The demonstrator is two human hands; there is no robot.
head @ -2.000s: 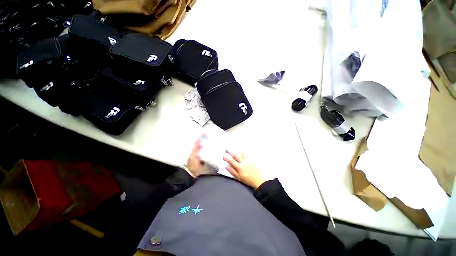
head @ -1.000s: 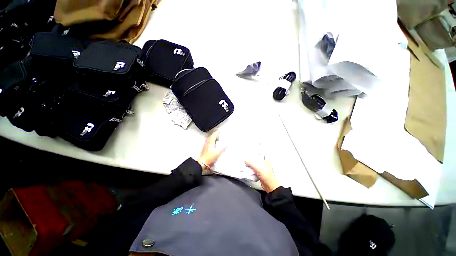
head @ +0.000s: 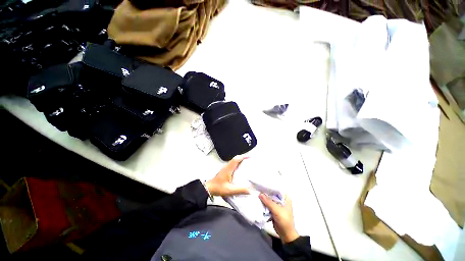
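A crumpled white stuffing tissue [head: 251, 208] is between my hands at the table's near edge, with a pale purplish fold on top. My left hand [head: 227, 181] holds its left side, fingers bent over it. My right hand [head: 280, 211] grips its right side, thumb on top. A small black crossbody bag [head: 230, 133] with a pale logo lies flat just beyond my left hand. Another small black bag [head: 205, 90] lies behind it.
A bag pile [head: 117, 104] stands at left, brown bags [head: 153, 30] behind it. Strap bundles [head: 309, 129] and a thin rod [head: 318, 204] lie right of centre. White paper sheets [head: 413, 178] over kraft paper [head: 380, 227] lie at right. A red carton [head: 56, 211] is on the floor, left.
My hands have come closer together and now hold the tissue bunched up, where it lay flatter between them. The view has shifted, so the table items appear lower.
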